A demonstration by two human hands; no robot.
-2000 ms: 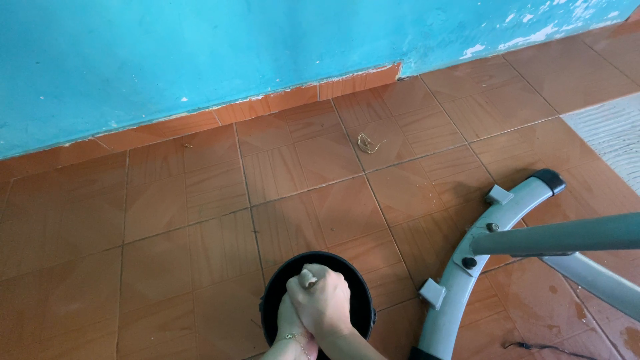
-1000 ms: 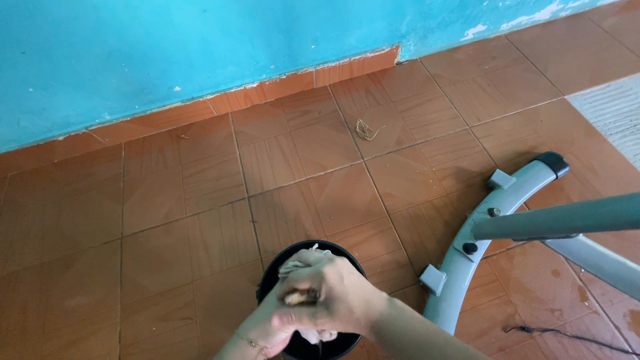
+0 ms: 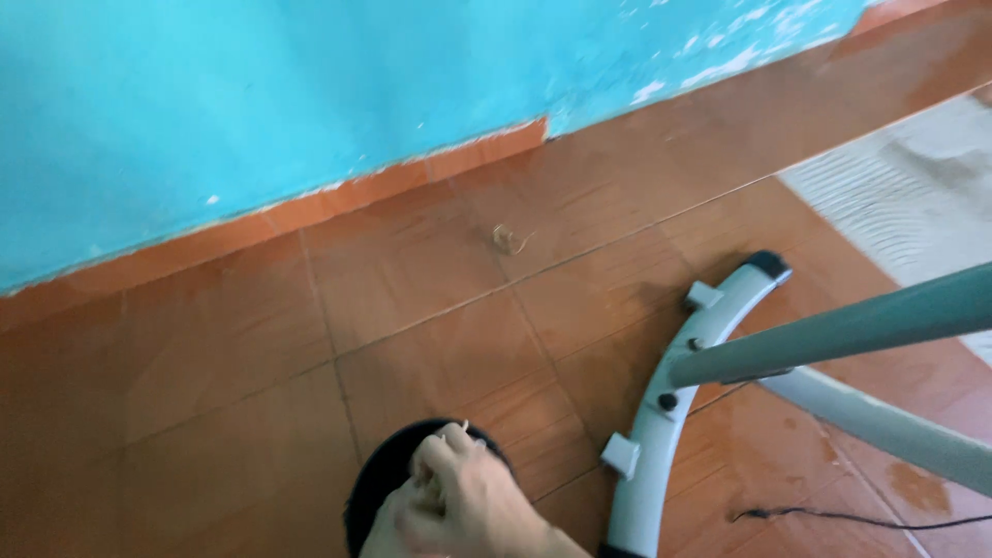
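Note:
A round black bucket [image 3: 370, 496] stands on the tiled floor at the bottom, partly out of view. Over its opening my two hands are pressed together. My right hand [image 3: 480, 488] lies on top, its fingers curled around a wet, light-coloured cloth [image 3: 431, 496], of which only small bits show between the fingers. Under and to the left of it is my left hand [image 3: 395, 527], mostly covered and blurred, closed on the same cloth. The inside of the bucket is dark, and its contents cannot be seen.
To the right, a grey metal frame with a curved foot [image 3: 659, 434] rests on the tiles. A black cord [image 3: 821, 511] lies at the lower right. A small tangle of fibre [image 3: 505, 239] is near the blue wall [image 3: 271, 101]. Ridged grey flooring [image 3: 891, 194] lies at the right.
The hands have shifted their grip on the cloth over the bucket; more of the cloth showed one second ago. The view has turned and moved.

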